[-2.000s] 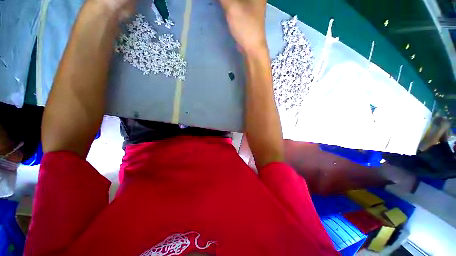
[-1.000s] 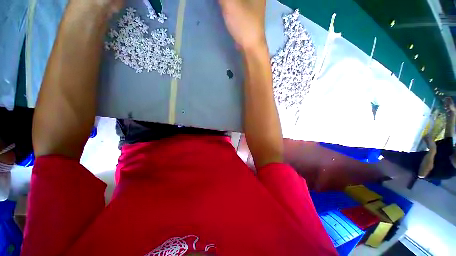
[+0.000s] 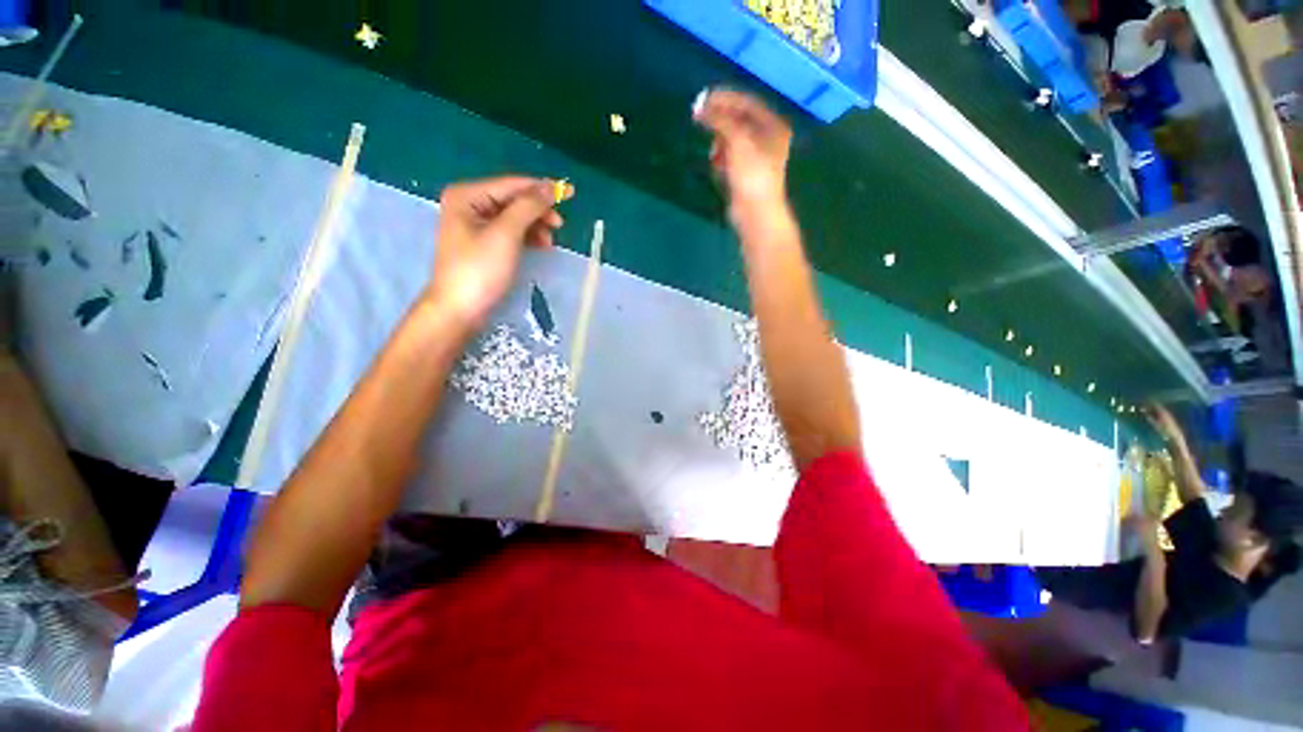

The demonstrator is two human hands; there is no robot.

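My left hand [image 3: 486, 236] is over the bench's far edge beside the belt, with a small yellow part [image 3: 562, 190] pinched between thumb and fingertips. My right hand [image 3: 749, 143] is slightly blurred over the green conveyor belt [image 3: 843, 200]; a small whitish part [image 3: 700, 103] shows at its fingertips. A loose pile of small white parts [image 3: 515, 381] lies on the grey bench covering [image 3: 629, 479], left of a narrow cream strip [image 3: 572, 358]. A second pile of white parts [image 3: 743, 415] lies to the right, partly hidden by my right forearm.
A blue bin [image 3: 779, 60] with yellow parts is on the belt beyond my right hand. Pale and yellow parts [image 3: 617, 125] lie spaced along the belt. Dark green patches mark the covering at left. A person's arm shows at the left edge, and a person in black [image 3: 1215, 551] sits far right.
The view has tilted up, showing more belt and the blue bin. Both hands, earlier cut off at the top edge, are now in view, with the yellow part in the left and a whitish part at the right.
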